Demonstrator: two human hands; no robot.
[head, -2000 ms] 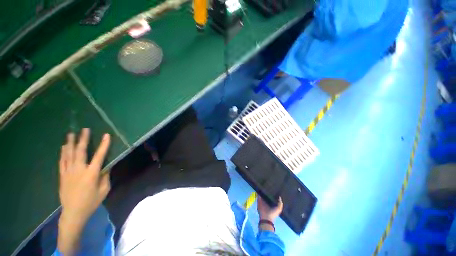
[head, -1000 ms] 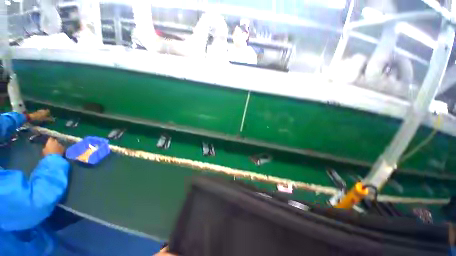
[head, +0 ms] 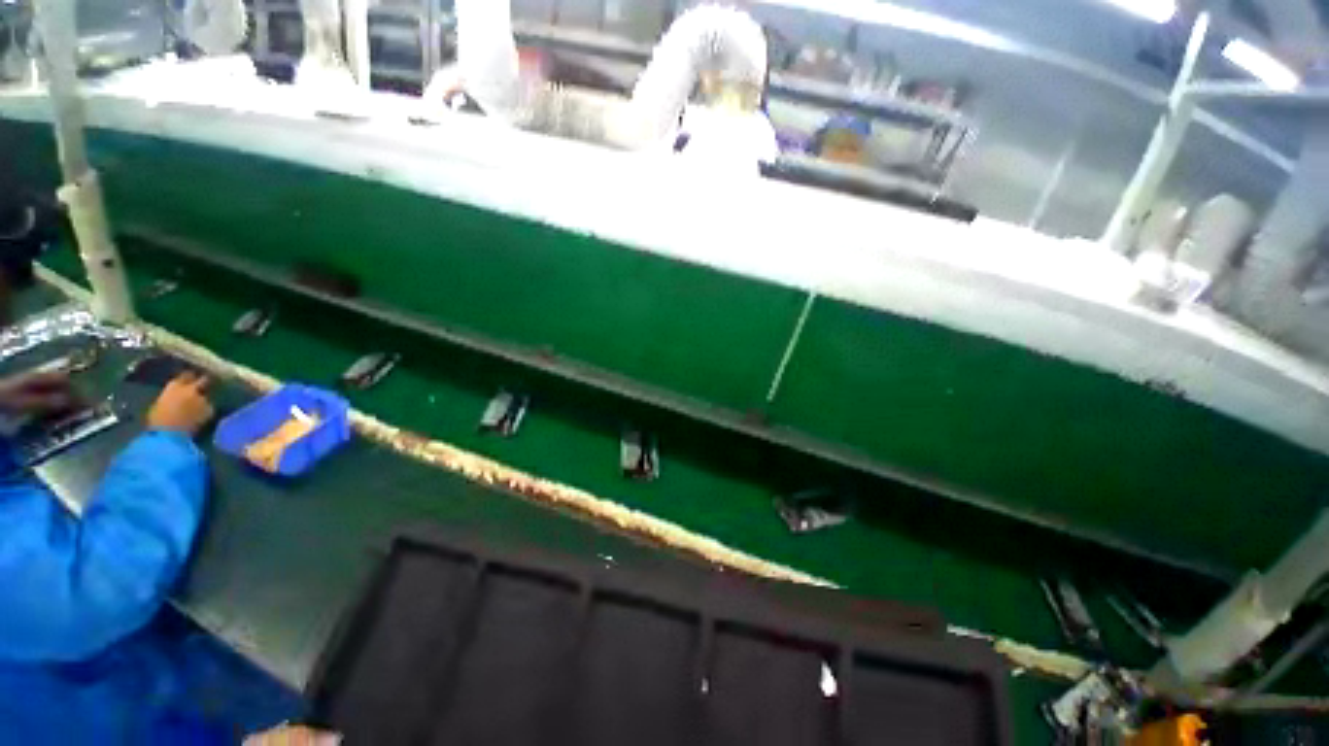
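A large black slotted tray (head: 641,656) fills the bottom middle of the view, over the bench, its compartments facing me. My left hand (head: 292,736) is at the tray's lower left corner; only its fingertips show at the picture's bottom edge, holding the tray's edge. My right hand is not in view. The tray's lower side is cut off by the picture's edge.
The green conveyor (head: 933,547) carries several spaced phone units beyond the worn bench edge (head: 539,503). A blue parts box (head: 284,430) stands left. A blue-sleeved worker (head: 102,554) sits at left. An orange-yellow screwdriver (head: 1170,729) and a pile of phone units (head: 1093,704) lie at lower right.
The black tray has gone from beside my lap up over the bench and now lies flatter, its compartments showing. The view has shifted slightly, with the conveyor and parts box in sight.
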